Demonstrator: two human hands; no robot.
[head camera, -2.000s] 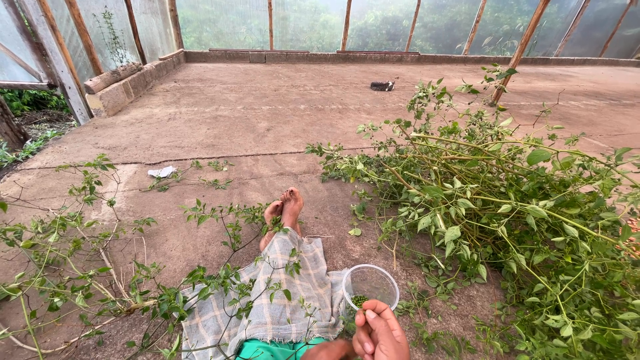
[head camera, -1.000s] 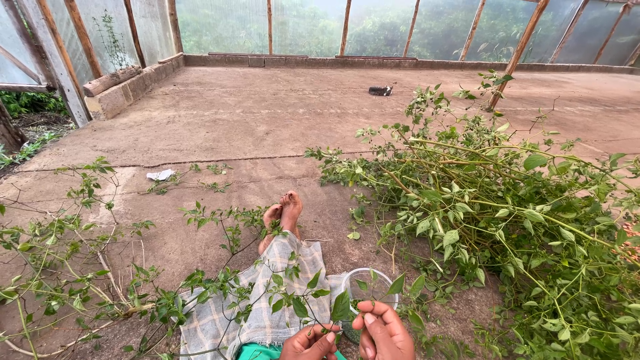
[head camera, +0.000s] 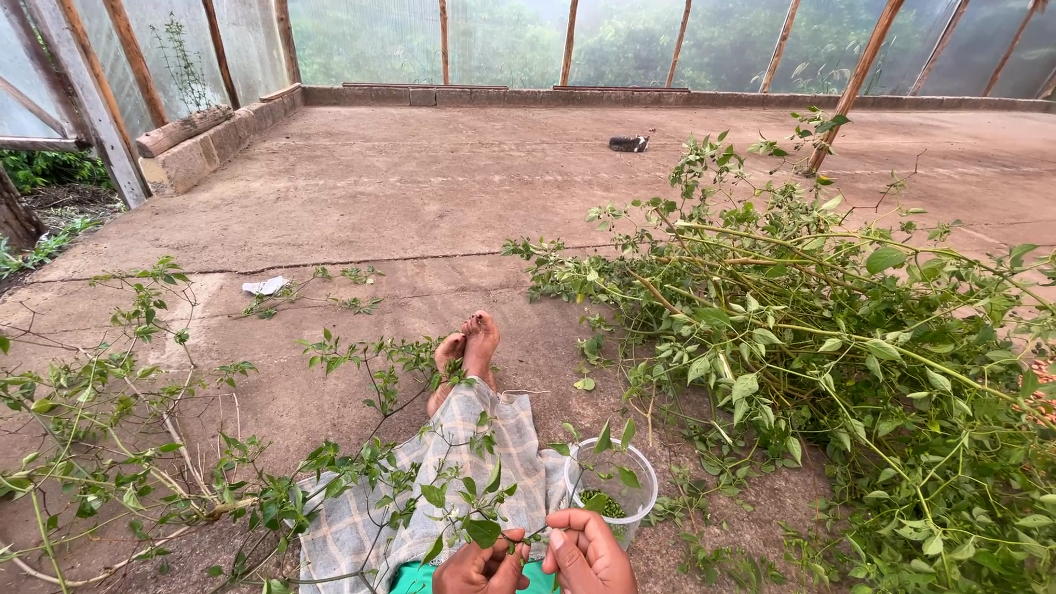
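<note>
My left hand (head camera: 483, 568) grips a thin leafy green branch (head camera: 470, 503) at the bottom centre, over my lap. Close on its right, my right hand (head camera: 587, 554) has thumb and forefinger pinched at the same sprig; what lies between the fingertips is too small to tell. Just beyond the right hand stands a clear plastic tub (head camera: 648, 483) with small green fruits or berries (head camera: 602, 502) at its bottom. Leaves of the branch hang across the tub's mouth. A checked cloth (head camera: 520, 433) covers my outstretched legs, and bare feet (head camera: 478, 342) show past its far end.
A large heap of cut leafy branches (head camera: 792, 346) lies on the right. More sparse branches (head camera: 177, 429) spread on the left. A white scrap (head camera: 266, 285) and a dark object (head camera: 629, 143) lie on the concrete floor (head camera: 429, 181). A wooden post (head camera: 858, 82) stands behind the heap.
Two seconds ago only my right hand showed, over the tub. My left hand has since come into view with a branch, and the right has moved left to meet it.
</note>
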